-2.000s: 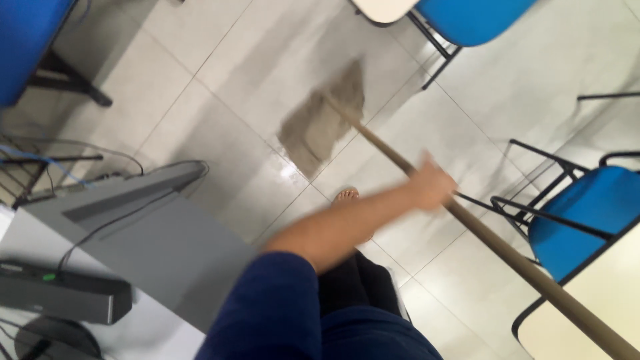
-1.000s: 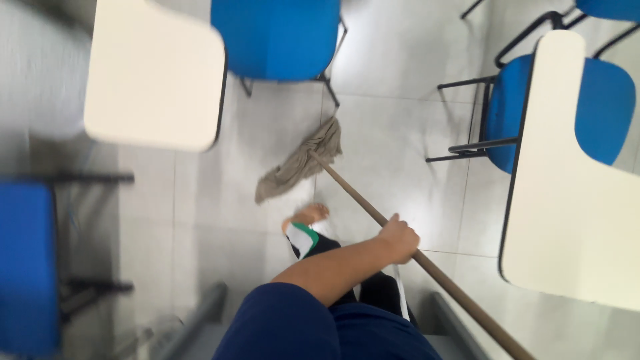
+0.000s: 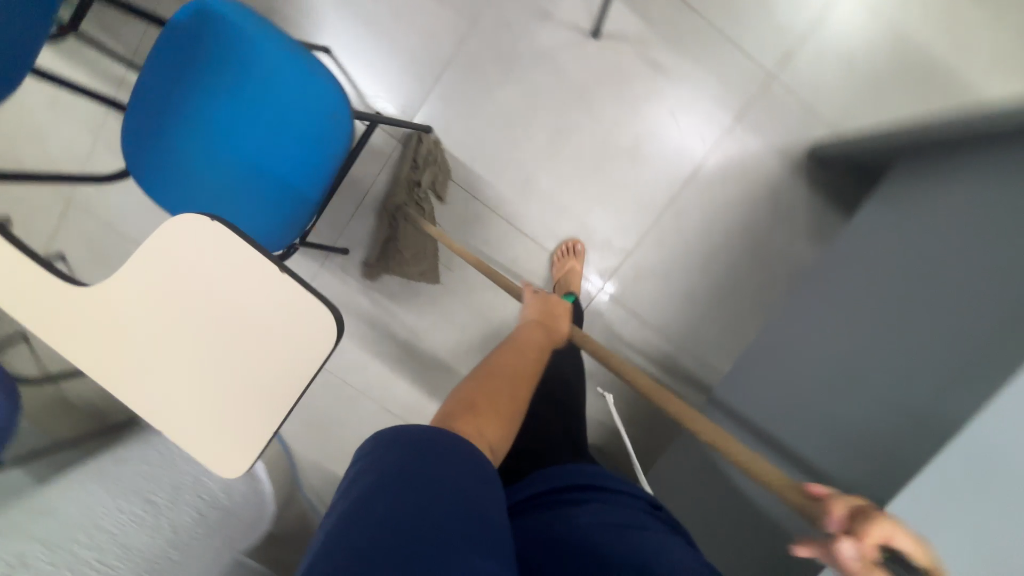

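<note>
A long wooden pole (image 3: 676, 406) runs diagonally from the lower right to a grey-brown floor cloth (image 3: 408, 216) spread on the tiles at its far end. My left hand (image 3: 547, 315) is closed around the middle of the pole, above my bare foot (image 3: 569, 264). Near the pole's upper end at the lower right is my right hand (image 3: 864, 530), slightly blurred, with the pole between its thumb and fingers. The top of the cloth touches or lies just under a leg of a blue chair.
A blue chair (image 3: 240, 120) with black metal legs and a cream writing tablet (image 3: 208, 336) stand at the left. Grey desk panels (image 3: 888, 320) rise at the right. A white cord (image 3: 624, 440) hangs near my leg. Another metal leg (image 3: 601, 19) is at the top.
The view has turned and moved among the furniture. My right hand has come into view on the pole. My left hand still grips it, and the cloth now lies beside a blue chair's leg.
</note>
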